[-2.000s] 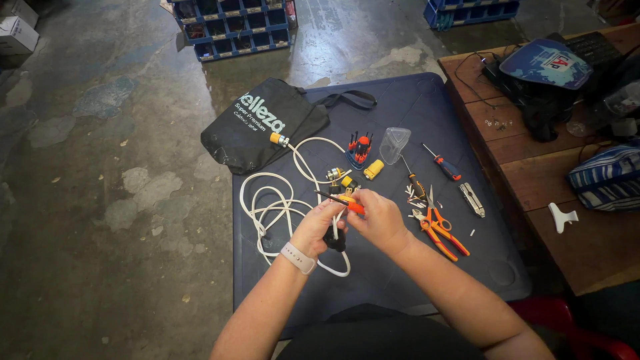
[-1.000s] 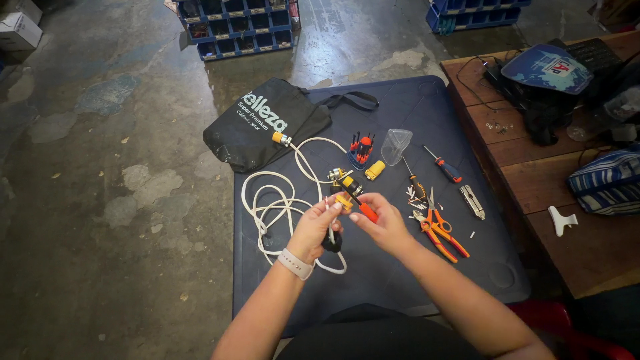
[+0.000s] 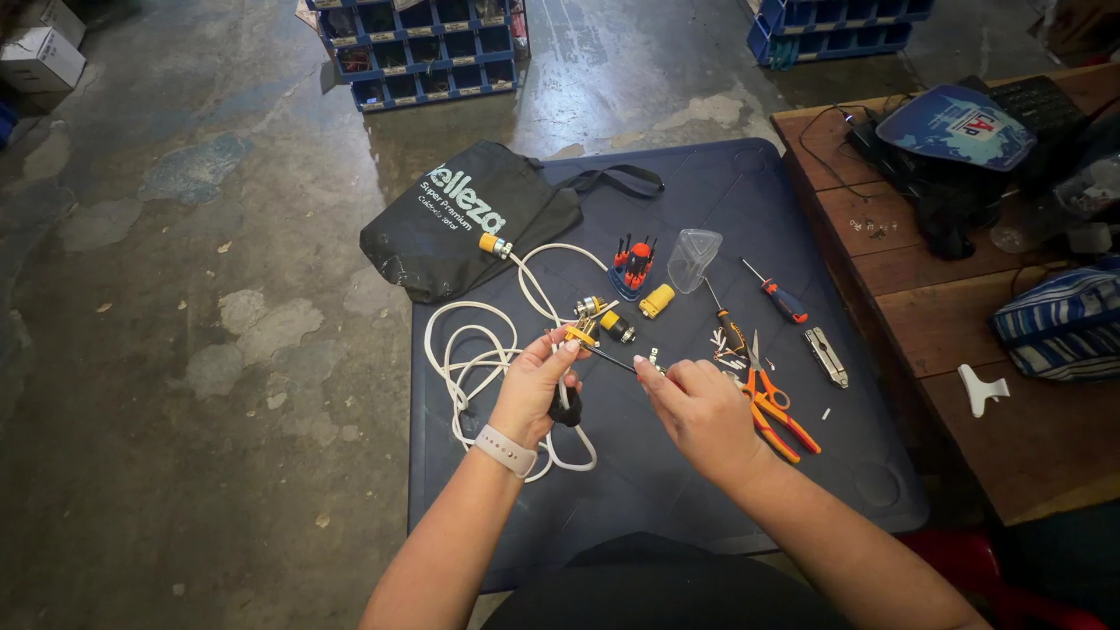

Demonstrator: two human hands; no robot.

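My left hand (image 3: 535,385) pinches a yellow electrical connector part (image 3: 581,336), with the white cable (image 3: 464,374) running beside the fingers and a black cover (image 3: 566,408) hanging on it. In my right hand (image 3: 700,411) is a screwdriver, its handle mostly hidden by the fingers; its dark shaft (image 3: 615,359) reaches left to the connector part. Just beyond lie a yellow and black plug (image 3: 618,326), another metal and yellow plug (image 3: 591,306) and a yellow connector shell (image 3: 656,301). The cable's far plug (image 3: 495,245) rests against the black bag.
A black cloth bag (image 3: 472,219) covers the table's far left corner. Rightward are a precision screwdriver set (image 3: 633,262), a clear plastic cover (image 3: 696,260), two screwdrivers (image 3: 783,300), scissors (image 3: 763,372), orange-handled pliers (image 3: 785,426) and a multitool (image 3: 826,357). A wooden table (image 3: 954,315) adjoins.
My right hand has moved right, away from my left hand. The screwdriver's shaft now spans the gap between them. The left hand still holds the yellow part.
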